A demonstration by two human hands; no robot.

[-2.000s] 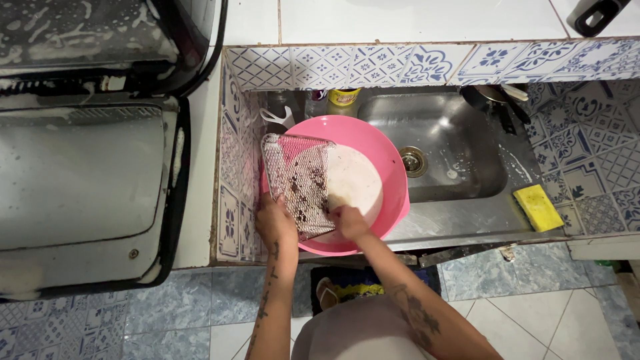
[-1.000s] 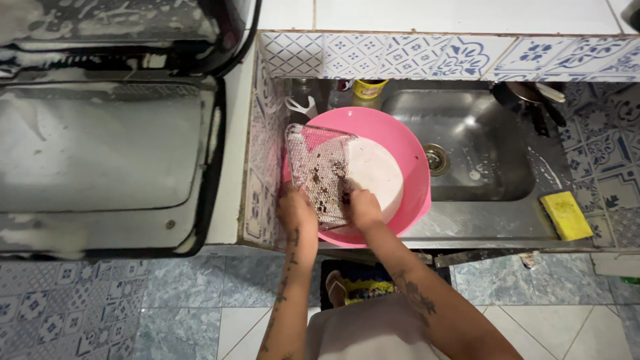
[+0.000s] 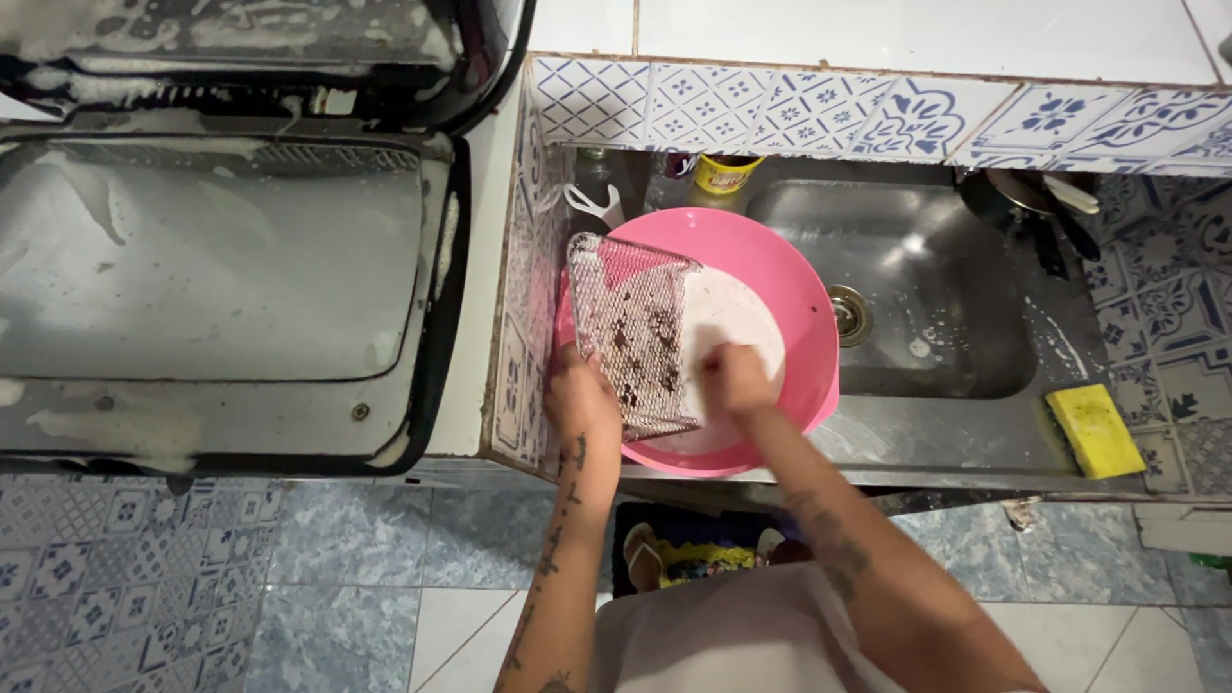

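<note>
A pink plastic basin [image 3: 808, 308] with whitish, soapy water [image 3: 736, 308] stands on the steel sink top. My left hand [image 3: 584, 399] grips the left edge of a wire mesh rack [image 3: 635, 337], which is held tilted over the basin and carries dark burnt residue. My right hand [image 3: 739, 380], blurred, is just right of the rack above the water. Its fingers are curled round something small that I cannot make out.
A steel sink bowl [image 3: 905, 289] lies right of the basin, with a yellow sponge [image 3: 1095, 431] and pans [image 3: 1020, 197] beyond. Behind stands a yellow tub [image 3: 727, 175]. A foam-smeared grill-like appliance [image 3: 212, 279] is at the left.
My right hand has moved off the rack's right side, where it was a second ago, to a little right of it. My left hand keeps its hold. The view has shifted slightly.
</note>
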